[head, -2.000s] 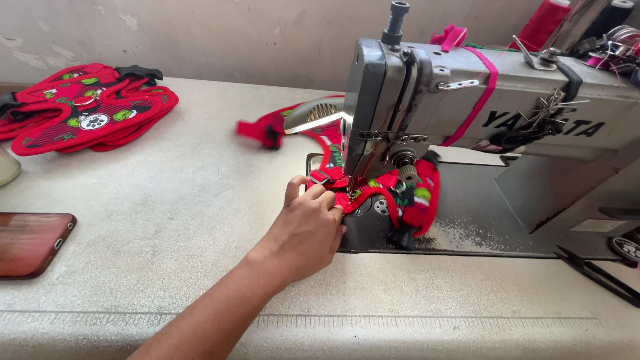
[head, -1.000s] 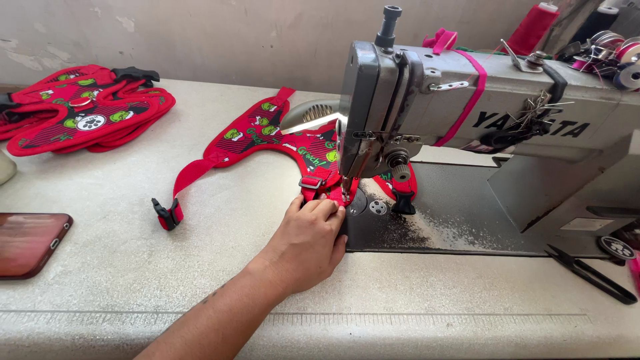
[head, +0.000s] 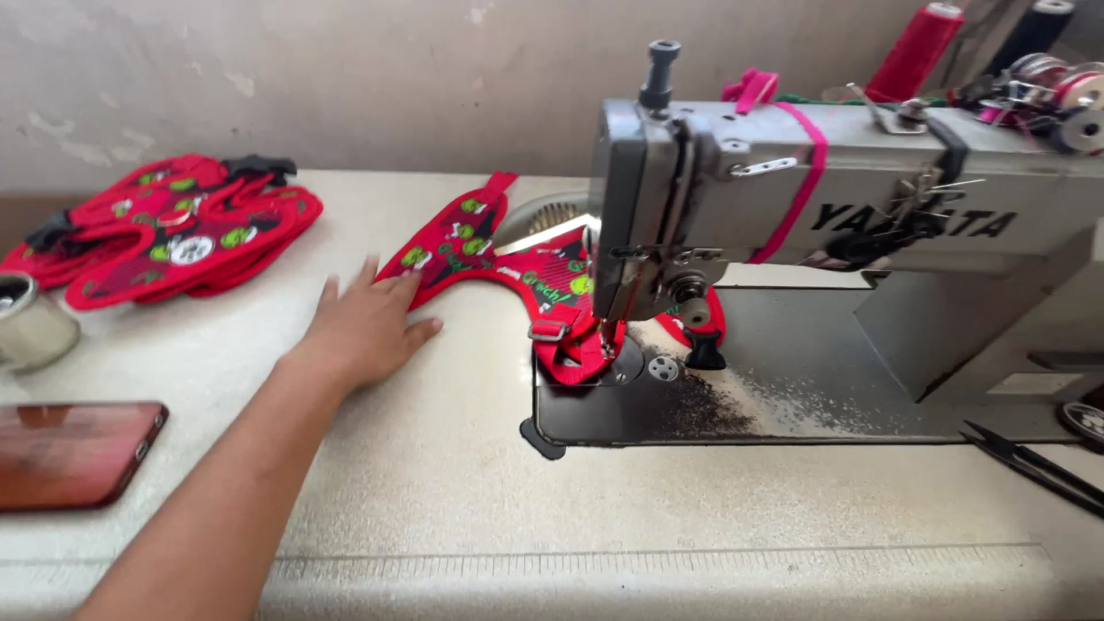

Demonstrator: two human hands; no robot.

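My left hand (head: 366,328) rests with fingers apart at the left end of a red printed fabric pet harness (head: 552,280), its fingertips over the cloth. The harness lies across the table to the sewing machine (head: 716,181), where a red strap with a metal slider buckle (head: 548,330) sits under the needle and presser foot (head: 609,341). Part of the harness is hidden behind the machine head. A black plastic buckle (head: 705,351) lies on the machine bed, right of the needle. My right hand is out of view.
More red harnesses (head: 190,228) are stacked at the back left. A phone (head: 82,453) and a pale round container (head: 34,323) lie at the left. Black thread snips (head: 1031,466) are at the right. Thread spools (head: 916,52) and bobbins (head: 1078,108) stand behind and on the machine.
My left hand has left the strap beside the needle and moved left to the harness's outer part. The harness's left strap and its black buckle, visible a second ago, no longer show there.
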